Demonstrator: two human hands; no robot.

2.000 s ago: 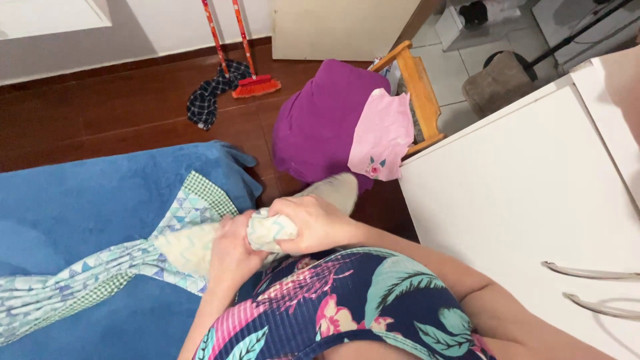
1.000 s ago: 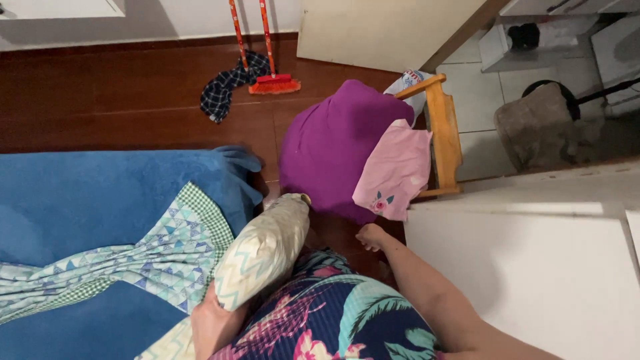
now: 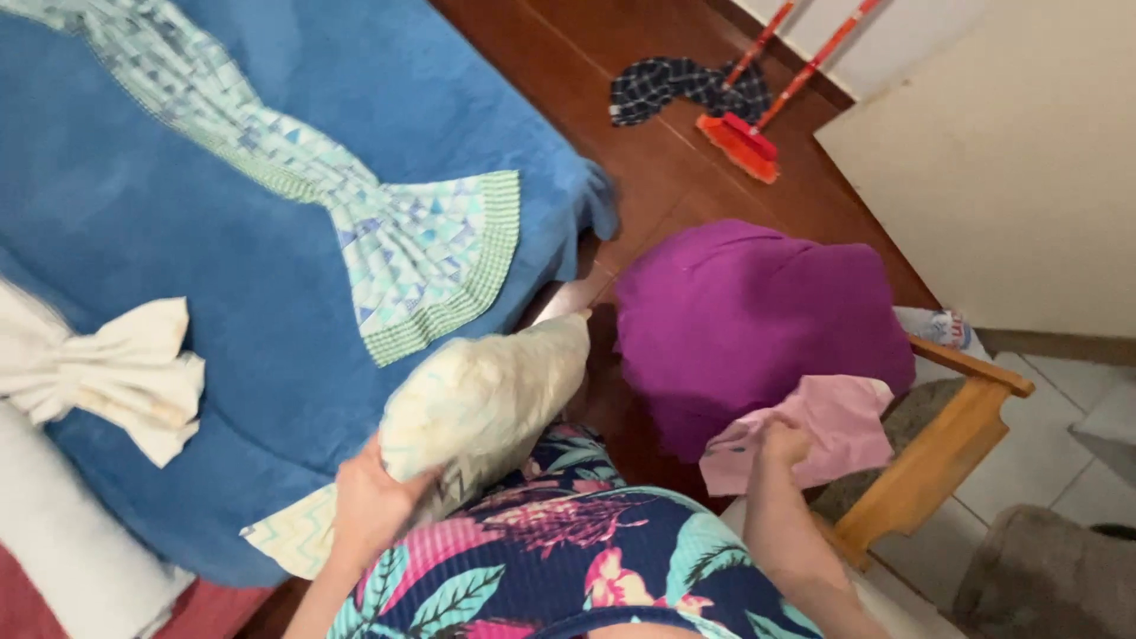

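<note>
My left hand (image 3: 382,497) grips the gathered neck of a stuffed cream pillowcase (image 3: 479,399) with a faint zigzag pattern; its loose end flares out to the left of the wrist. Pinched in my right hand (image 3: 785,441) is a pink cloth (image 3: 839,426), which lies against a large purple fabric bundle (image 3: 754,319). Left of the pillowcase, a mint and blue patterned cloth (image 3: 426,257) with a green checked border is bunched in the middle and spread on a blue blanket (image 3: 266,355).
A cream tied cloth (image 3: 133,373) and a white rolled fabric (image 3: 80,532) lie at the left. A wooden chair part (image 3: 932,461) stands beside the bundle. On the brown floor are a red broom (image 3: 741,146) and a dark checked cloth (image 3: 648,89). A grey mat (image 3: 1047,577) lies lower right.
My right hand left the pillowcase and now grips the pink cloth. The left hand still holds the pillowcase. The view has swung to the left.
</note>
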